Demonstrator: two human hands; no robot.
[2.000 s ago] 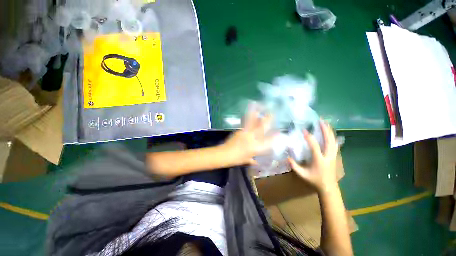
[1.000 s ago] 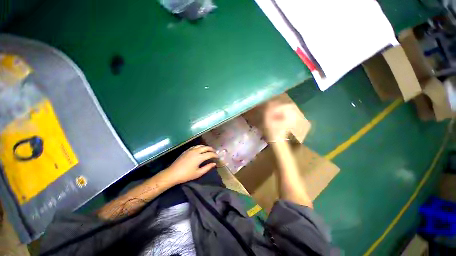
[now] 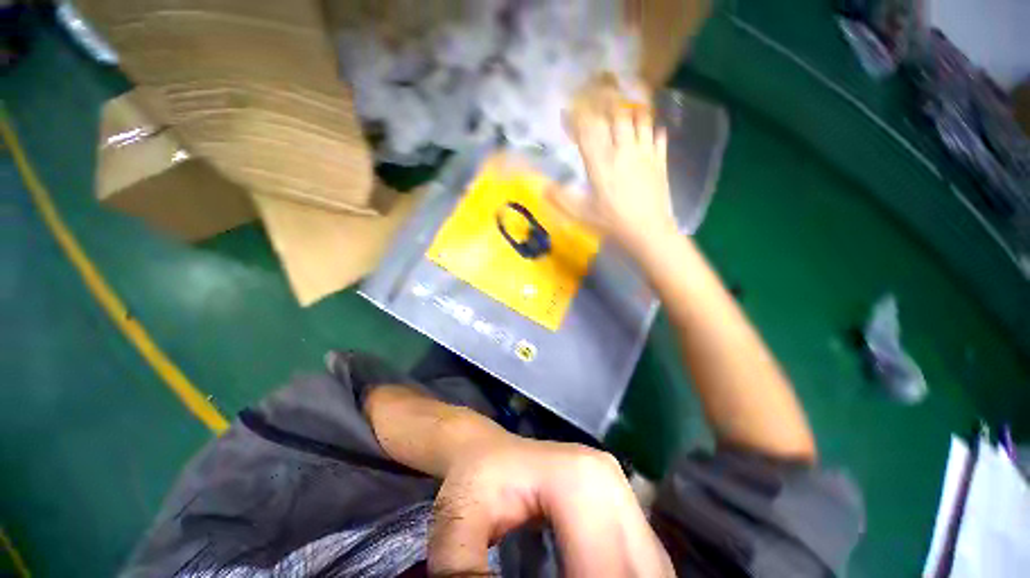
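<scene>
A heap of frosted white fan blades [image 3: 486,79] lies at the top centre, between cardboard flaps and over the far end of the grey-and-yellow printed sheet [image 3: 474,307]. The blades are blurred. My right hand [image 3: 619,158] reaches over the sheet to the heap's right edge, palm down with fingers spread. It is blurred and no blade shows in its grip. My left hand [image 3: 537,497] is close to my body at the bottom centre, bent downwards. Its fingers run towards the picture's lower edge, and whether it holds anything is hidden.
A brown cardboard carton [image 3: 243,113] with open flaps stands at the upper left. The floor beyond it has a yellow line [image 3: 124,322]. A crumpled clear bag [image 3: 892,350] lies on the green bench at right. White papers [image 3: 994,519] and pens are at the lower right.
The view has swung left to the sheet, carton and blade heap. My right hand has left the box below the bench edge and is at the heap. My left hand has drawn in towards my body.
</scene>
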